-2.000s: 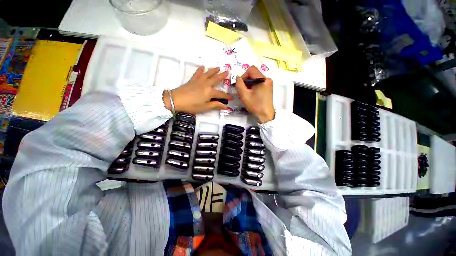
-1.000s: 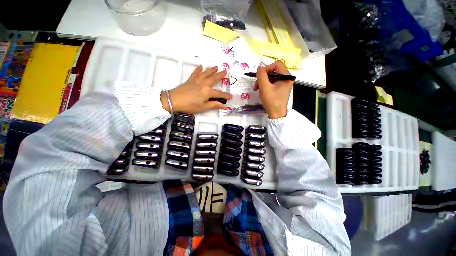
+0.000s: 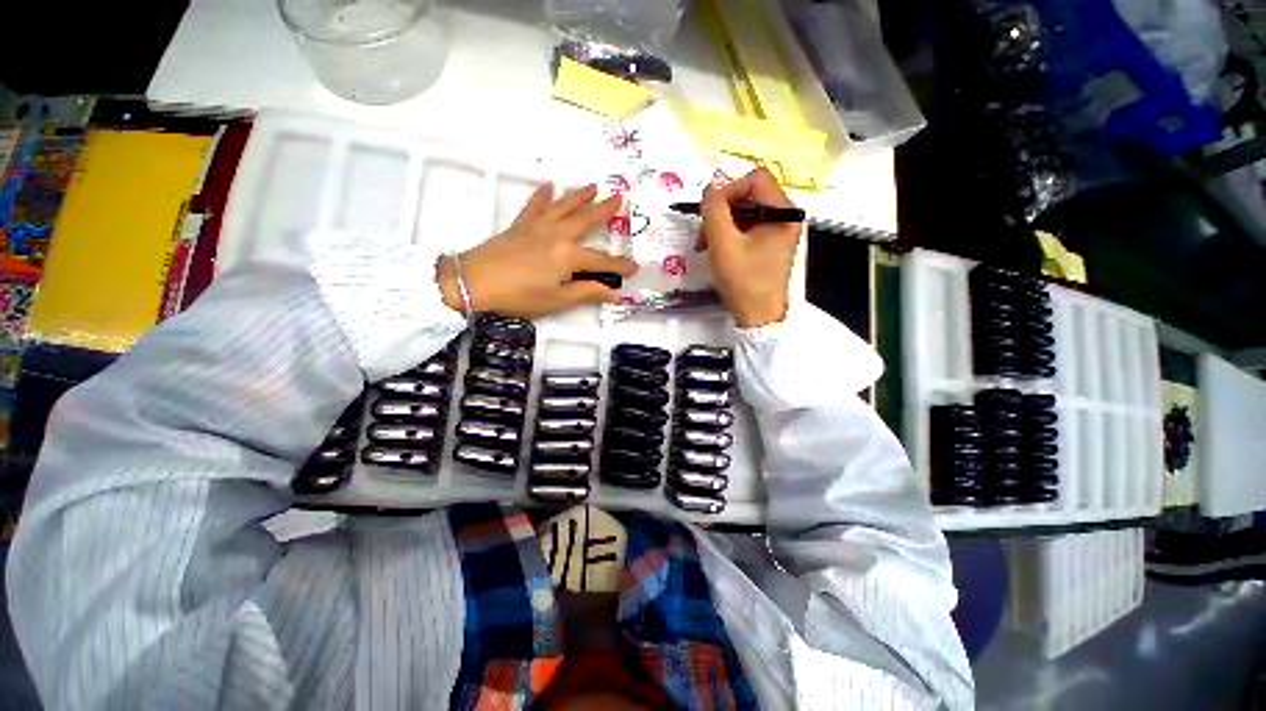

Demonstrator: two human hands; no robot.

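A clear bag or sheet with red-pink round marks and a dark curved pen stroke (image 3: pixel 675 239) lies over the white blister tray (image 3: pixel 278 195). My left hand (image 3: pixel 535 257) rests palm down at its left edge, fingers spread. A short black piece (image 3: pixel 597 279) lies against the thumb; I cannot tell if it is gripped. My right hand (image 3: pixel 753 257) holds a black marker pen (image 3: pixel 771 214), tip pointing left above the bag. Rows of glossy black parts (image 3: pixel 562 435) fill the tray pockets nearest me.
A clear round tub (image 3: pixel 364 49), a bag of small dark parts (image 3: pixel 618 56) and yellow strips (image 3: pixel 750 77) are behind the tray. A yellow sheet (image 3: pixel 118 229) is at left. A second tray (image 3: pixel 1097 417) with black parts is at right; a clear box (image 3: pixel 861 84) stands behind.
My right hand has moved right from over the bag's middle, and the pen tip has come away from the marks. A dark curved stroke now shows there. My left hand has barely moved.
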